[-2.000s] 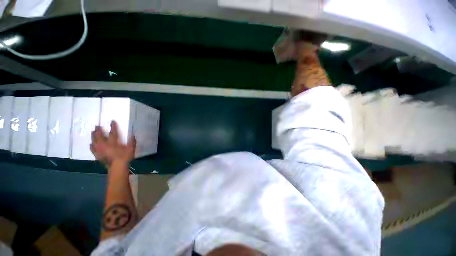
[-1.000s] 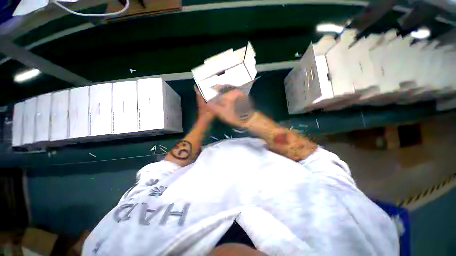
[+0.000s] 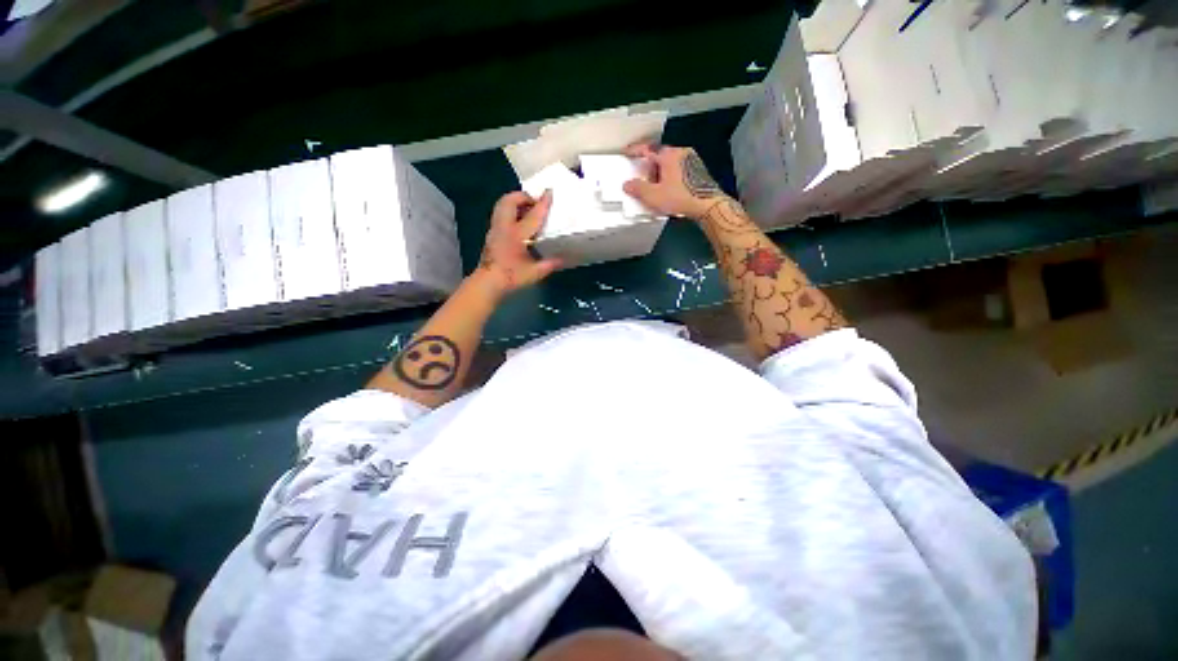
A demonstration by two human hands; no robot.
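A white folding carton (image 3: 601, 243) sits on the dark green bench between two rows of cartons. Its top flap (image 3: 588, 136) stands up at the far side. Two smaller side flaps (image 3: 556, 191) lie folded inward over the mouth. My left hand (image 3: 519, 243) holds the carton's left side, thumb near the front and fingers on the left flap. My right hand (image 3: 667, 181) holds its right side, fingers on the right flap.
Closed cartons (image 3: 305, 233) stand in a row at left. Open cartons (image 3: 904, 123) with jagged raised flaps stand in a row at right. Thin white strips (image 3: 691, 276) lie on the bench's near edge. A blue bin (image 3: 1021, 497) and a brown shipping carton (image 3: 1079, 297) are on the floor at right.
My hands have left the closed row and the far right side and come together on a carton. Since one second ago they have moved apart to its two sides, and its side flaps are folded in.
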